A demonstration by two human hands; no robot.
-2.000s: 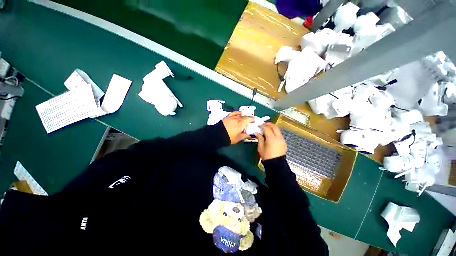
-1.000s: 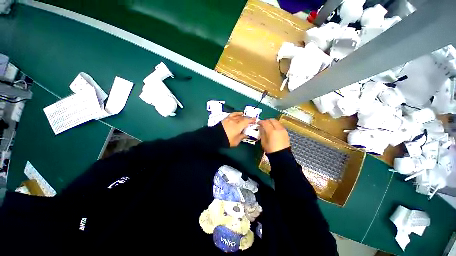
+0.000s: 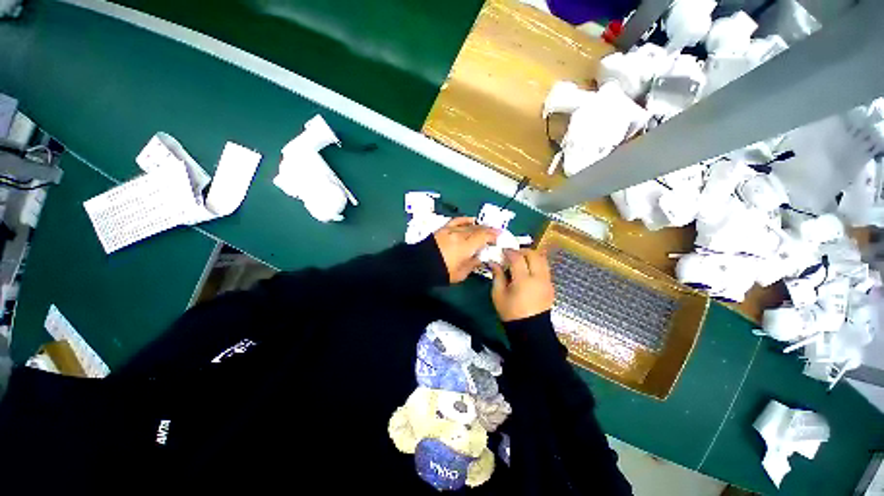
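Observation:
A white plastic unit (image 3: 498,248) with a short black lead is held between both hands over the green bench, left of the parts box. My left hand (image 3: 462,248) grips its left side. My right hand (image 3: 524,283) has its fingers on its lower right side. The fingers hide part of the unit, and I cannot tell whether a small part is in them. A second white unit (image 3: 422,217) lies on the bench just beyond my left hand. The open brown parts box (image 3: 686,341) holds close rows of small grey parts (image 3: 620,305).
Another white unit (image 3: 315,174) and a folded label sheet (image 3: 145,205) lie left on the green bench. Many white units (image 3: 727,232) are heaped right, partly on flat cardboard (image 3: 504,87). A grey metal post (image 3: 717,107) crosses above. Crumpled white paper (image 3: 790,436) lies lower right.
My right hand has shifted slightly down and left, its fingers now at the unit's lower right side. The unit has turned a little in the hands. My left hand has barely moved.

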